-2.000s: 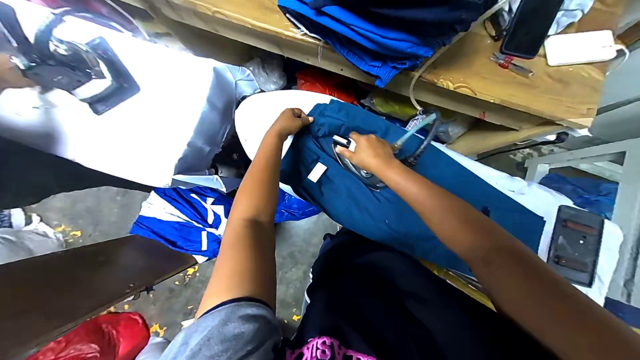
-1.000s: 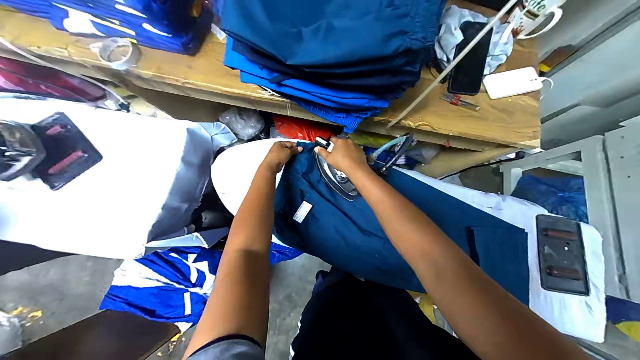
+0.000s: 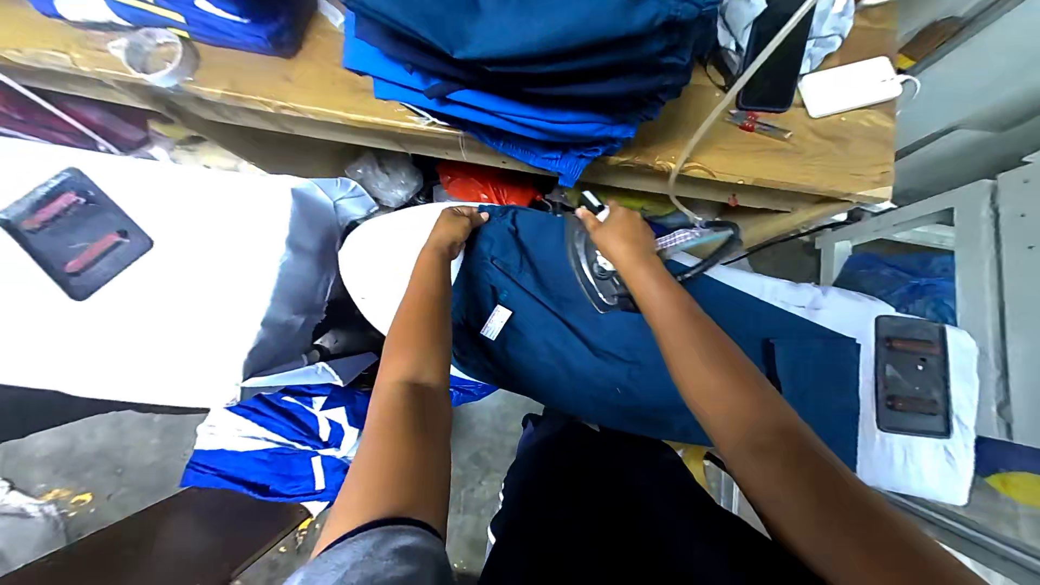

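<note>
Dark blue trousers or shorts (image 3: 552, 341) with a small white label (image 3: 496, 322) lie over a white ironing board (image 3: 378, 260). My left hand (image 3: 455, 230) pinches the garment's upper left corner at the waist edge. A steam iron (image 3: 597, 268) rests on the cloth to the right, tilted slightly, with my right hand (image 3: 621, 236) closed around its handle. A cord and hose run from the iron's rear up toward the wooden table. Part of the iron is hidden under my right hand and wrist.
Folded blue garments (image 3: 520, 73) are stacked on a wooden table (image 3: 244, 97) beyond the board, beside a phone (image 3: 776, 57), a white power bank (image 3: 849, 87) and a tape roll (image 3: 154, 57). Iron rests lie on the board's right end (image 3: 912, 376) and on a second white-covered board (image 3: 75, 233).
The view has shifted. The iron under my right hand has turned, its tip now pointing toward my body. My left hand still holds the waist corner. The other iron at far left has gone from view.
</note>
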